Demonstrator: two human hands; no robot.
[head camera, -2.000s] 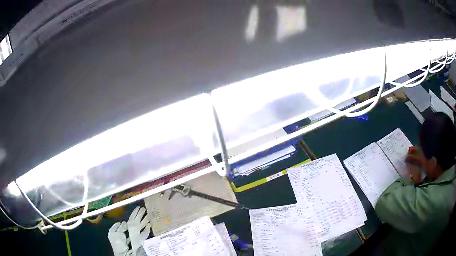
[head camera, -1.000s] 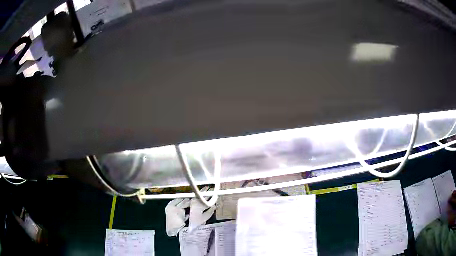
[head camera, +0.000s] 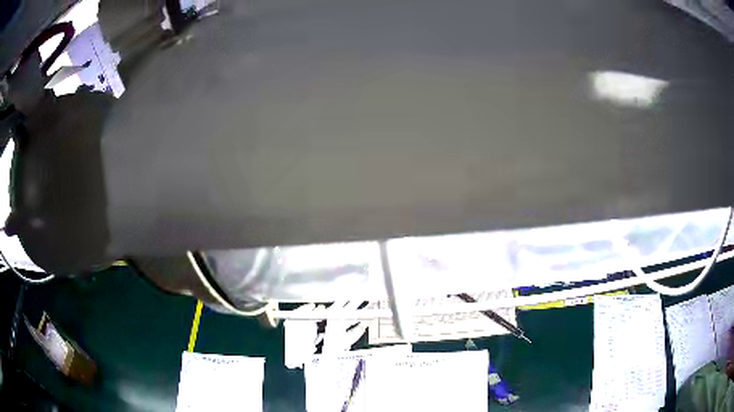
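Observation:
Neither of my hands is in the picture. Nearest in front are white printed sheets at the bottom edge, cut off by it: a glaring sheet (head camera: 426, 382) in the middle, an open form (head camera: 326, 385) with a dark pen (head camera: 352, 385) on it touching the first sheet's left, and a separate sheet (head camera: 221, 382) further left. White gloves (head camera: 302, 344) lie behind the forms, partly hidden by the lamp guard. A caliper (head camera: 501, 319) lies across a beige drawing (head camera: 451, 326).
A large lamp (head camera: 386, 145) with white wire guards fills the upper view. A small brown box (head camera: 63, 350) stands left. A blue item (head camera: 501, 388), a long record sheet (head camera: 629, 354) and open pages (head camera: 690, 334) lie right; a coworker's green sleeve (head camera: 708, 390) is at the corner.
The view has swung left since the first frame. The glaring middle sheet sits lower than a second ago, beside the open form. The blue item shows again at its right.

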